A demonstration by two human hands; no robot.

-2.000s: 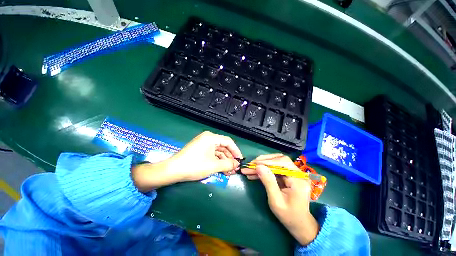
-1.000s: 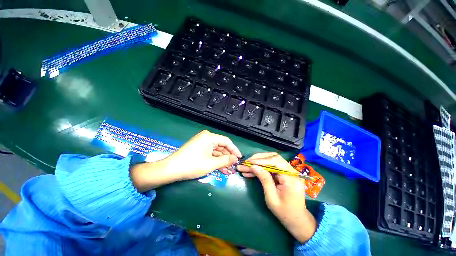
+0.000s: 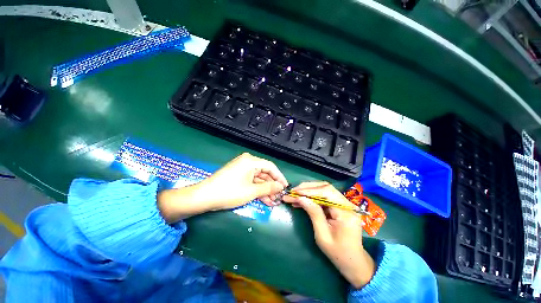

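Observation:
My left hand (image 3: 246,182) pinches a small dark component (image 3: 285,192) between thumb and fingers, above the blue die-cut adhesive sheet (image 3: 160,164). The component is mostly hidden by the fingertips. My right hand (image 3: 332,222) holds a slim yellow tool with dark markings (image 3: 325,202), its tip at the component and its back end pointing right. Whether it is tweezers or a pen-type tool I cannot tell. My left hand and forearm cover part of the sheet.
A stacked black blister tray (image 3: 270,97) lies beyond my hands. Right of them are an orange packet (image 3: 371,216), a blue bin (image 3: 436,183) with small white pieces, and a second tray stack (image 3: 483,207). Another blue sheet (image 3: 121,56) and a black device (image 3: 22,99) lie far left.
The yellow tool's back end has tilted slightly lower than two seconds ago. Both hands stay at nearly the same place, still on the component and tool. The view has shifted slightly.

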